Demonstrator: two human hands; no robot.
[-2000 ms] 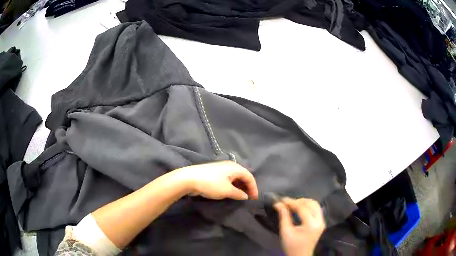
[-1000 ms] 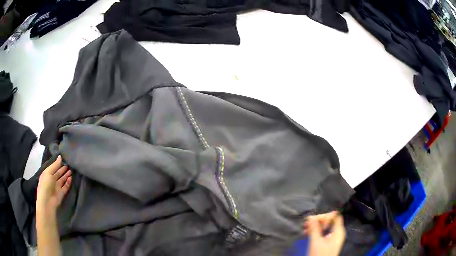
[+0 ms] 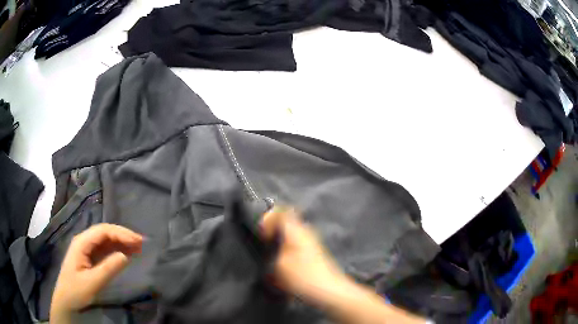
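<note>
A dark grey hoodie (image 3: pixel 304 183) lies spread on the white table, hood (image 3: pixel 139 114) at the far left. A pale stitched seam (image 3: pixel 237 161) runs down its middle. My right hand (image 3: pixel 295 250), blurred, is closed on a bunched, blurred part of the hoodie, just below the seam's near end. My left hand (image 3: pixel 101 262) is over the left part of the hoodie, fingers curled with a gap to the thumb, and no cloth shows in it. No snips can be made out; blur hides what else my right hand may hold.
Black garments (image 3: pixel 215 35) lie along the far side of the table (image 3: pixel 405 114) and its right edge. Folded dark garments with white print (image 3: pixel 70 28) are at the far left. More dark cloth (image 3: pixel 16 196) is at the left. A blue bin (image 3: pixel 516 269) with dark garments stands below the right edge.
My right hand has moved left and up from the hoodie's lower right, taking hold of cloth. My left hand has moved slightly down and right, off the cloth. The sleeve has been drawn toward the middle.
</note>
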